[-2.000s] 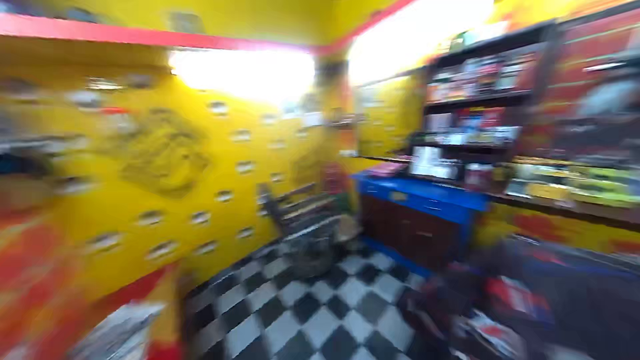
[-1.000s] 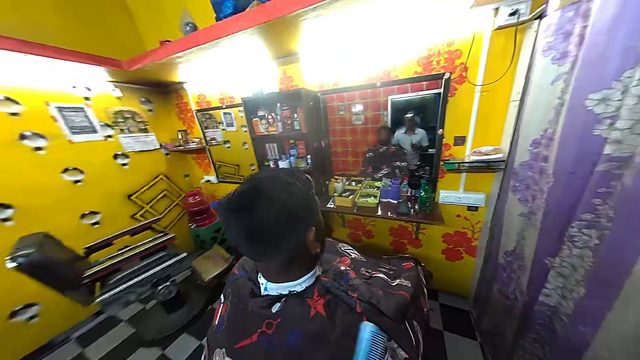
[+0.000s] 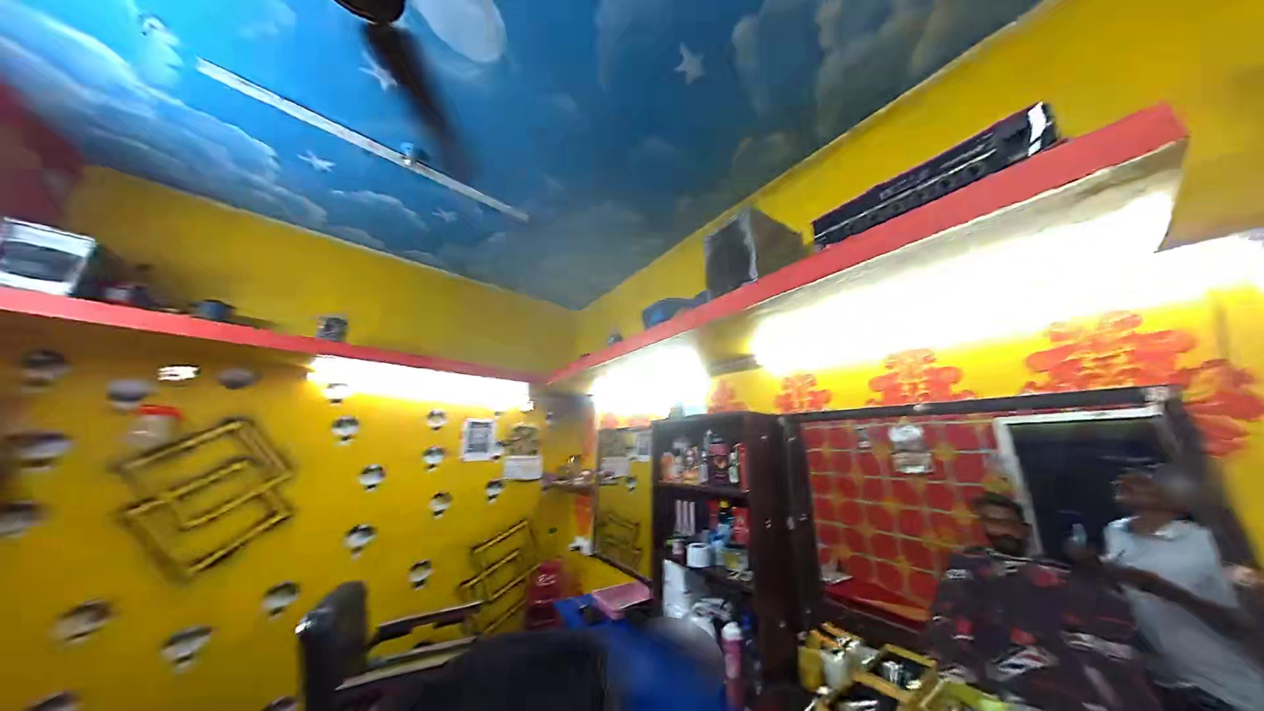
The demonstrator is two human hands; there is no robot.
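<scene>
Neither of my hands shows directly in the head view. At the bottom edge a dark, blurred shape (image 3: 523, 671) stands before a blue counter (image 3: 657, 657); it may be the top of a seated person's head. The wall mirror (image 3: 889, 513) reflects a seated person in a dark patterned cape (image 3: 1032, 617) and a standing person in a light shirt (image 3: 1175, 583). What the reflected hands hold is too blurred to tell. Below the mirror, yellow baskets (image 3: 879, 671) hold small items, and a pink bottle (image 3: 733, 657) stands to their left.
A dark shelf unit (image 3: 701, 494) holds bottles and cans beside the mirror. An empty barber chair (image 3: 336, 632) stands at lower left. Red ledges (image 3: 948, 197) with a black electronic device (image 3: 933, 178) and a speaker-like box (image 3: 746, 247) run high along yellow walls. A ceiling fan (image 3: 405, 69) hangs overhead.
The view has swung up to the ceiling. The seated person's caped back and the blue comb, both seen a second ago, are out of direct view.
</scene>
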